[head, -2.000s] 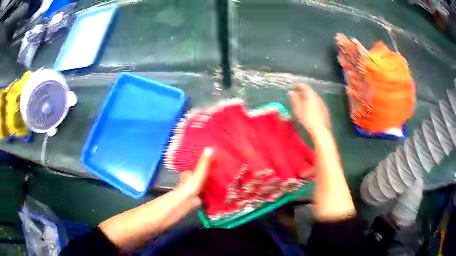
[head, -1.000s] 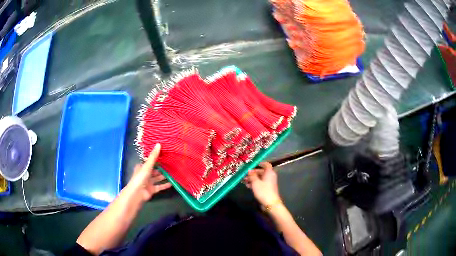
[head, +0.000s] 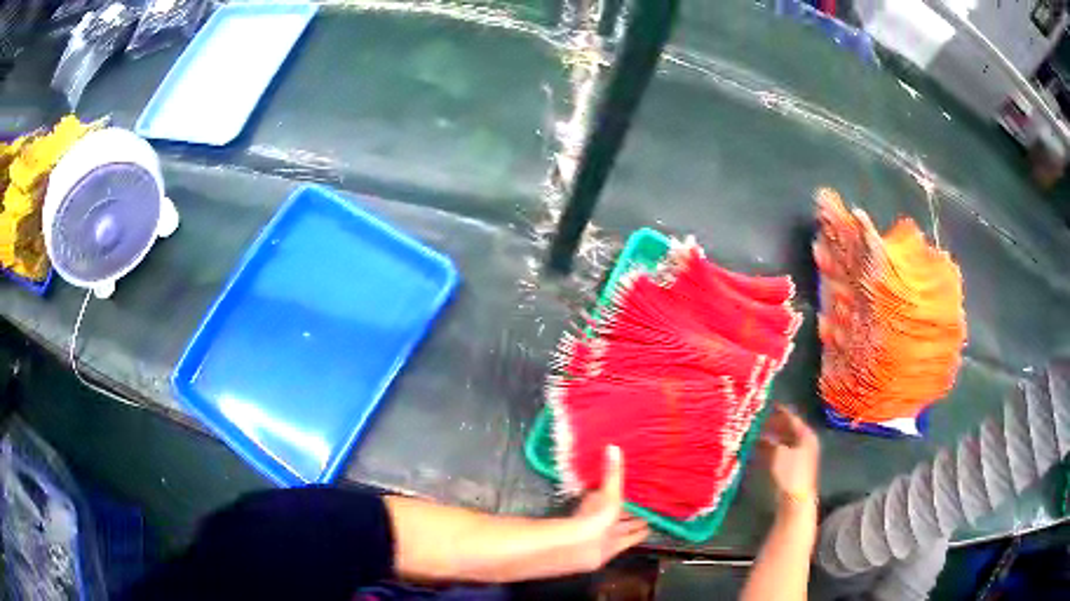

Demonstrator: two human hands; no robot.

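Note:
A green tray [head: 539,446] lies on the bench, turned at an angle and heaped with fanned bundles of red lead wires [head: 669,393] with pale tips. My left hand [head: 604,522] is at the tray's near left corner, its thumb up over the red wires and its fingers outside the rim. The contact of those fingers under the rim is hidden. My right hand [head: 793,452] is beside the tray's right edge, fingers bent and a little apart, with nothing seen in it.
An empty blue tray [head: 311,329] lies left of the green tray. A paler blue tray [head: 229,73], fan [head: 106,217] and yellow wires [head: 29,194] are farther left. Orange wires [head: 898,323] and a ribbed hose [head: 939,493] are right. A dark post [head: 610,141] stands behind.
The view has shifted. The green tray with the red wires now sits farther from the blue tray, nearer the orange wires, and is turned. My right hand has moved from its near edge to its right side.

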